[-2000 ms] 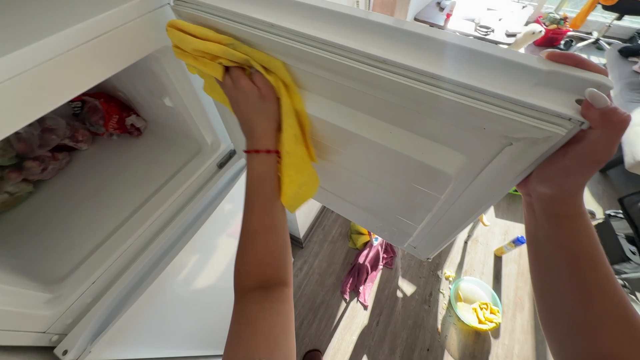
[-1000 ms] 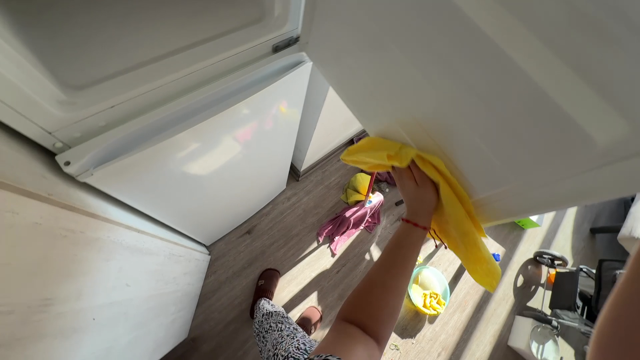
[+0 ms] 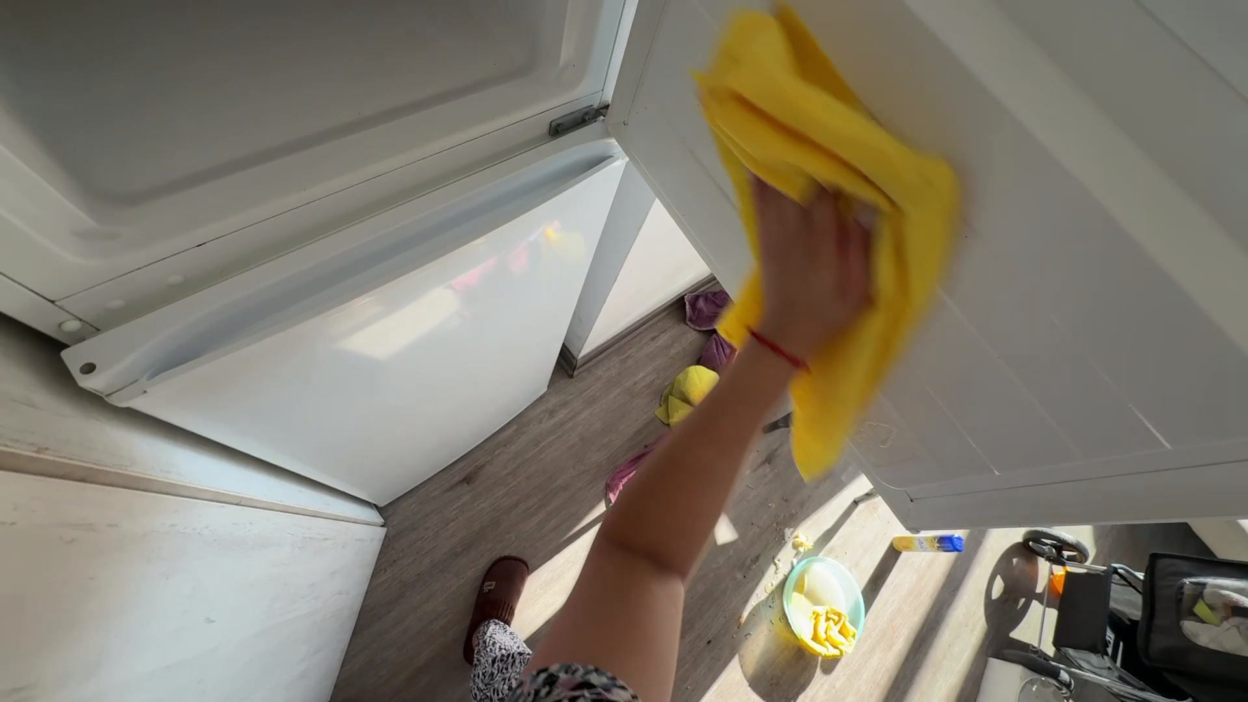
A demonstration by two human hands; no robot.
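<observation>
My left hand (image 3: 814,258), with a red string bracelet at its wrist, holds a yellow cloth (image 3: 819,117) at the inner side of the open white upper refrigerator door (image 3: 1063,263). Hand and cloth are blurred. The cloth spreads above my fingers and hangs down beside my wrist. To the left is the open upper compartment (image 3: 283,88), with a metal hinge (image 3: 577,120) at its lower right corner. The lower door (image 3: 390,331) is closed beneath it. My right hand is out of view.
On the wood-look floor are a bowl (image 3: 824,575) with yellow cloth or pieces in it, a yellow-and-blue container (image 3: 928,543), purple cloths (image 3: 704,310) and a yellow cloth bundle (image 3: 687,392). A wheeled frame with a black bag (image 3: 1194,604) stands lower right. My slippered foot (image 3: 497,595) shows below.
From one second ago, my left hand has moved with the cloth from the door's lower edge up onto its inner panel. My right hand, on the door's edge two seconds ago, has left view.
</observation>
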